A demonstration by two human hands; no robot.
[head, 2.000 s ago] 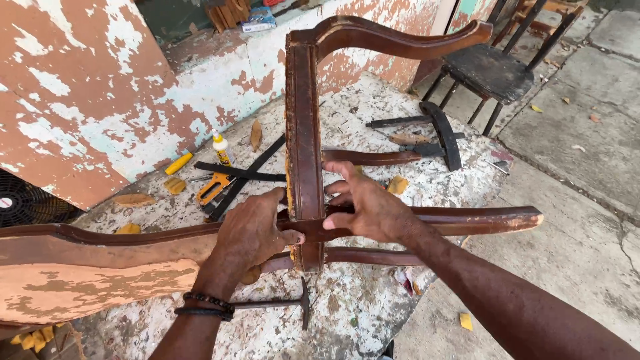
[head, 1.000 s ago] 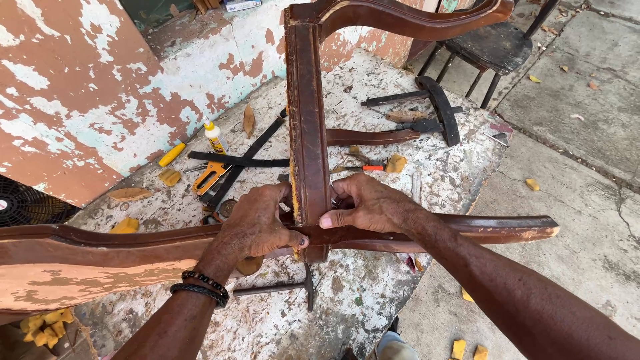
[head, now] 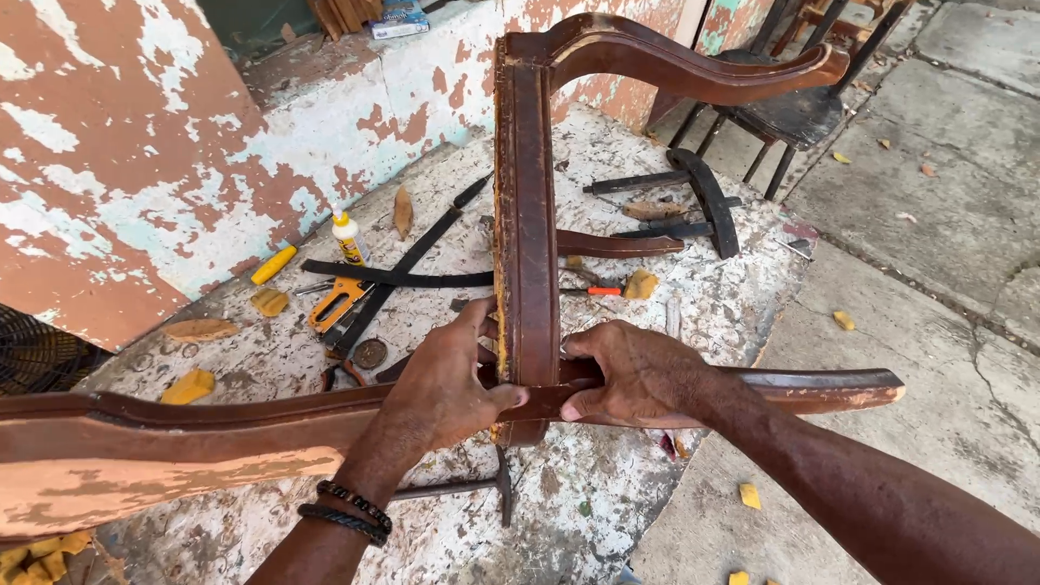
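Observation:
A dark brown wooden chair frame (head: 532, 219) lies on its side, its straight rail meeting a long curved member (head: 812, 386) near the middle of the view. My left hand (head: 443, 386) grips the joint from the left, thumb on the front face and fingers behind the rail. Just right of the rail, my right hand (head: 638, 374) pinches the long member between thumb and fingers. Beneath the joint lies a hammer (head: 455, 489). Left of the rail are an orange-handled staple gun (head: 335, 305), black strips (head: 398, 278) and a glue bottle (head: 349, 238).
On the peeling, paint-flaked slab (head: 601, 471) lie a yellow handle (head: 274, 265), an orange-handled tool (head: 601, 291), black wooden pieces (head: 707, 199) and dry leaves. A flaking wall (head: 325, 146) borders the back. A small black chair (head: 772, 106) stands at the upper right.
My right hand has shifted slightly down along the joint. My left hand stays around the same joint.

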